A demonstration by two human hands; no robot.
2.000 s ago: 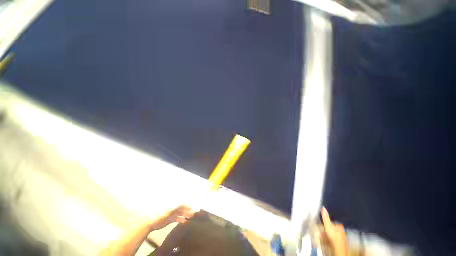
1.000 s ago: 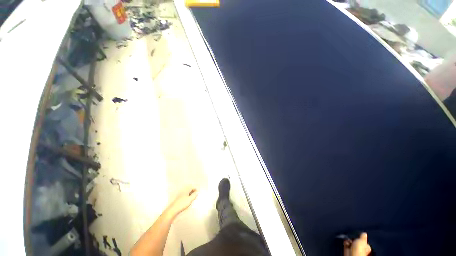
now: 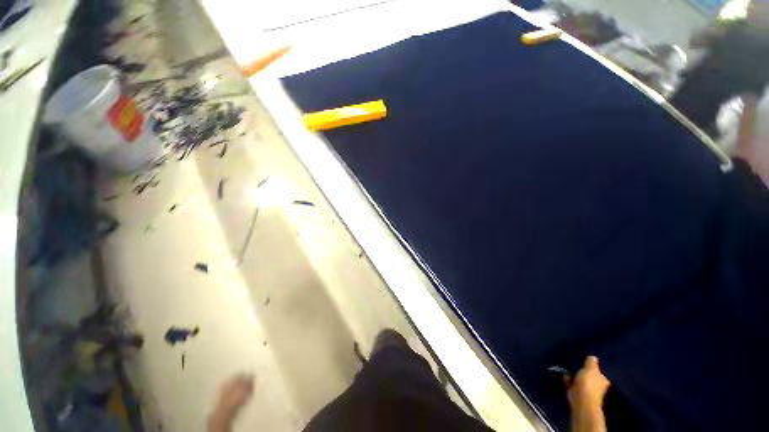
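Dark navy fabric (image 3: 523, 186) covers most of the white-topped table. My right hand (image 3: 588, 392) is over the cloth at the lower right, its fingers closed on the fabric; a small pale spot shows beside the fingertips. My left hand (image 3: 232, 401) hangs over the floor at the lower left, blurred, with nothing seen in it. A yellow bar (image 3: 346, 115) lies on the cloth near its far left corner. Another yellow bar (image 3: 541, 36) lies at the far right edge.
An orange-tan bar (image 3: 267, 62) lies on the white table beyond the cloth end. A white bucket (image 3: 105, 118) stands on the floor among dark scraps (image 3: 198, 122). A neighbouring table (image 3: 10, 253) runs along the left. Part of a person (image 3: 746, 126) shows across the table.
The view has swung from the rail to the table's length, and the cloth's far end is now in sight. My left hand is lower and further left. My right hand remains on the cloth.
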